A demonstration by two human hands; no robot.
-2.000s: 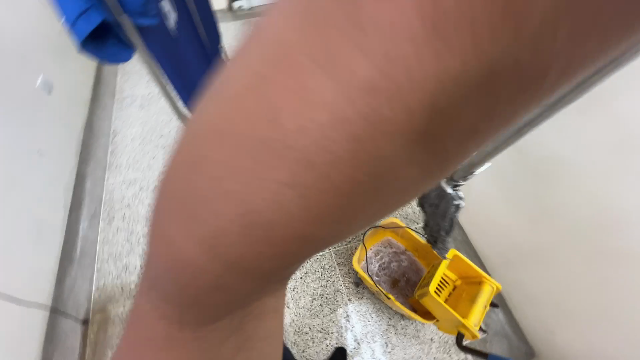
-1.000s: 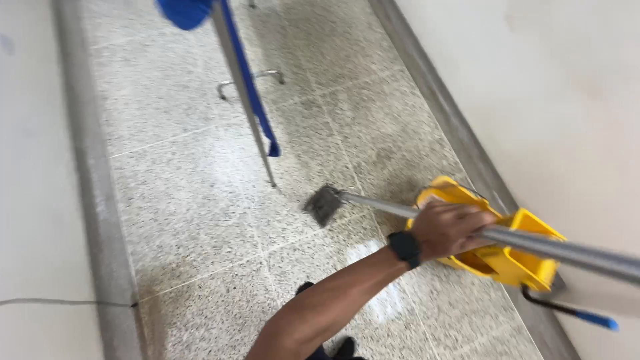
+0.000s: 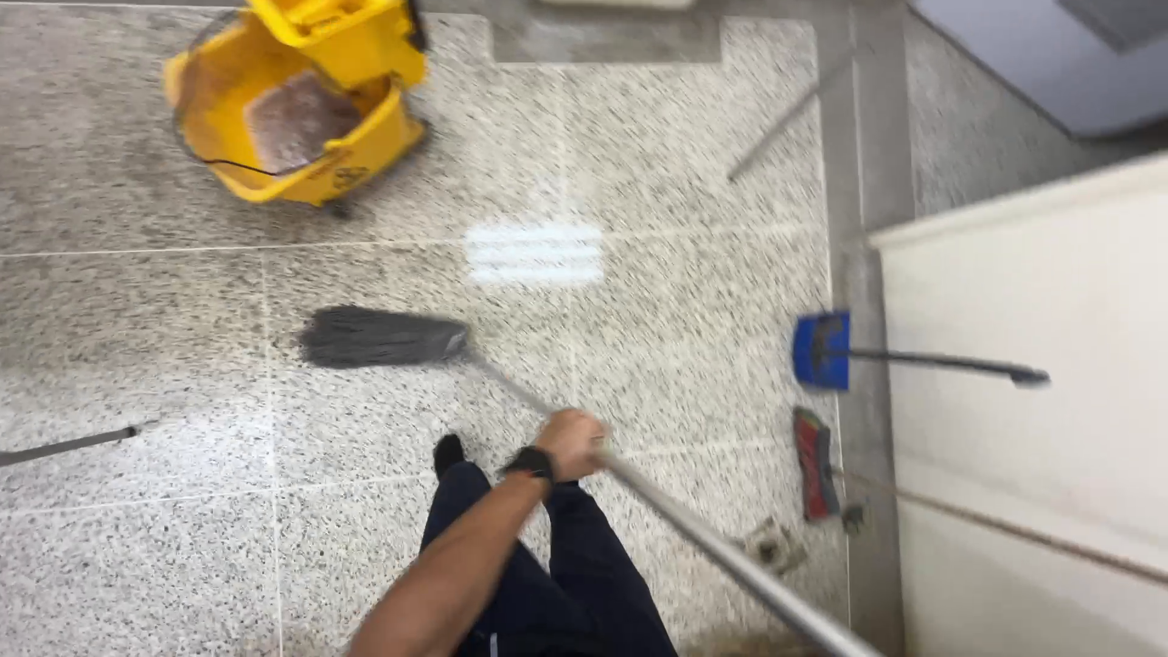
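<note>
My left hand (image 3: 573,443), with a dark watch on its wrist, is closed around the metal handle (image 3: 703,534) of a mop. The mop's dark grey strands (image 3: 374,336) lie spread on the speckled floor, ahead and to the left of the hand. From the hand, the handle runs back past the lower right edge. My right hand is out of view. A yellow mop bucket (image 3: 210,105) with murky, foamy liquid (image 3: 297,119) stands at the upper left, its yellow wringer (image 3: 351,41) on the far side.
At the right wall are a blue dustpan (image 3: 808,351) with a dark handle and a red-and-grey broom head (image 3: 815,465) on a long stick. A blurred small object (image 3: 774,546) lies near the broom. Thin rods show at the left edge (image 3: 68,445) and upper right (image 3: 789,123).
The view has swung strongly, bringing the dustpan and broom in and taking the blue items out. My left hand still grips the mop handle; the mop strands now lie stretched out on the floor.
</note>
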